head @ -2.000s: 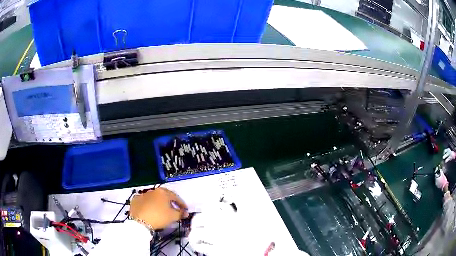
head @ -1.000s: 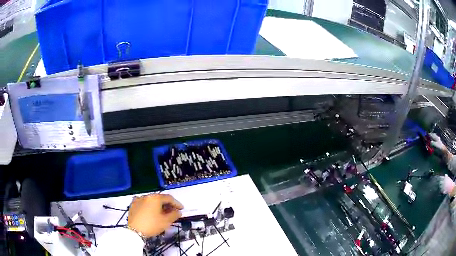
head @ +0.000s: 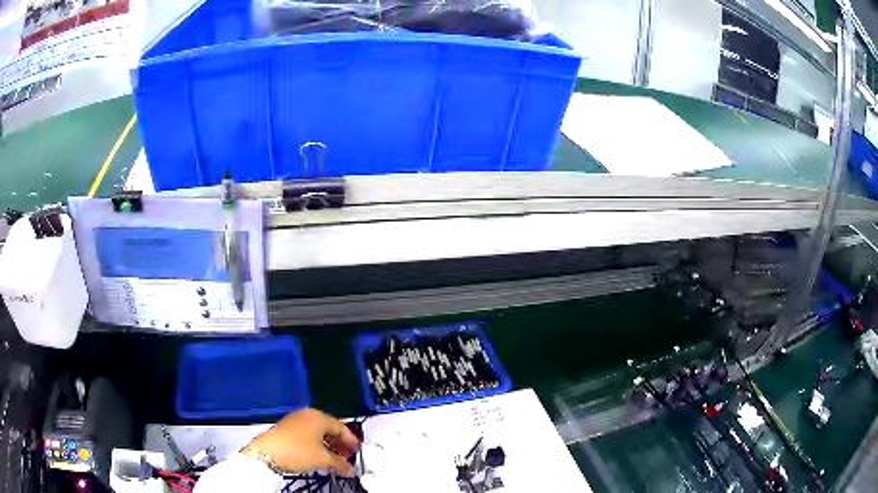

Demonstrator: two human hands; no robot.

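My left hand (head: 306,443), bare-looking with a white sleeve, is low in the picture with its fingers curled on a small black cabled part (head: 355,430). My right hand (head: 400,460), in a white glove, is just right of it and blends into the white sheet (head: 539,448); its fingers and any hold are unclear. Black leads (head: 306,482) lie under and beside my left hand. More black and silvery parts (head: 479,468) lie on the sheet to the right. The white fixture (head: 127,466) with red wires (head: 175,479) is at the lower left.
An empty blue tray (head: 243,377) and a filled blue tray (head: 433,369) stand behind the sheet. A dark device with buttons (head: 82,433) is at left. A rail (head: 539,231) crosses behind, with a blue bin (head: 356,116) above. Clear plastic with parts (head: 674,453) is at right.
The view has tilted up, so the bench sits lower. My gloved right hand, not discernible one second ago, is beside my left hand again. Fewer black parts show between my hands and the right-hand group.
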